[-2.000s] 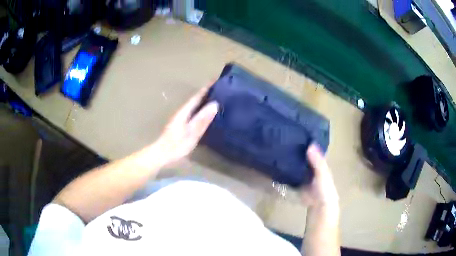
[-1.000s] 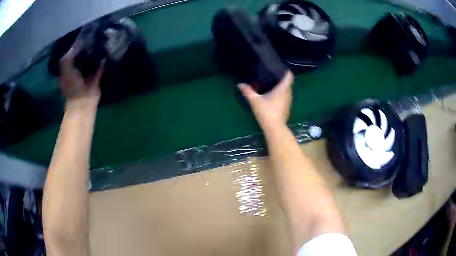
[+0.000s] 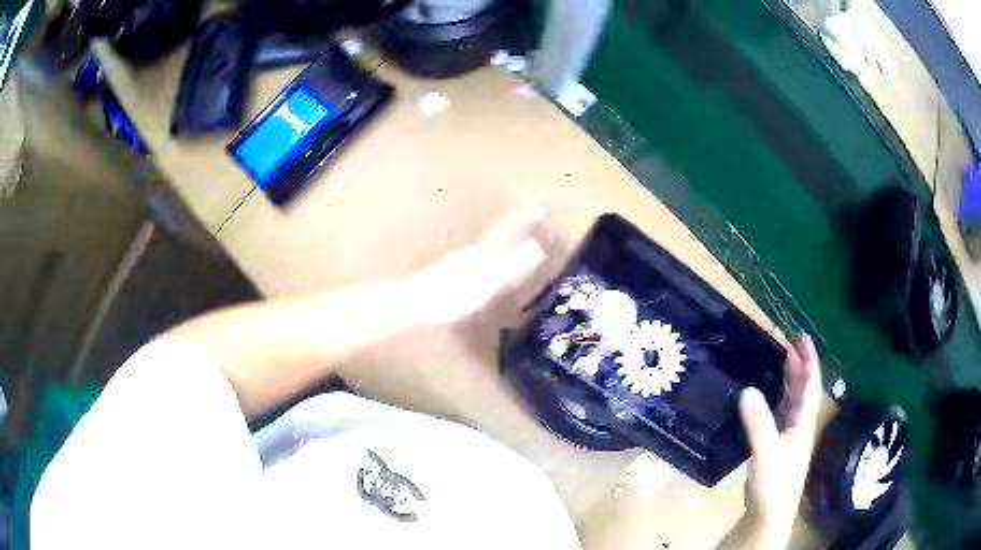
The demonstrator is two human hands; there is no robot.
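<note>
The open black main housing (image 3: 705, 333) lies on the bench in front of me, with a white toothed drive gear (image 3: 650, 358), a smooth white round part (image 3: 614, 313) and thin wires inside. Its black wheel (image 3: 586, 419) shows under the near-left side. My right hand (image 3: 780, 419) grips the housing's right end, thumb inside the wall. My left hand (image 3: 506, 258) is blurred, left of the housing, apart from it and empty. A battery cover with a blue battery pack (image 3: 288, 131) lies open at the upper left.
Black covers (image 3: 215, 75) and a wheel (image 3: 446, 38) lie at the bench's far left end. The green conveyor (image 3: 688, 107) runs along the far side, carrying black wheeled units (image 3: 909, 269). Another wheeled unit (image 3: 877, 462) sits at the lower right.
My hands have come back from the conveyor to the bench. An open housing with gears is now before me, held by my right hand. My left hand has let go of what it held.
</note>
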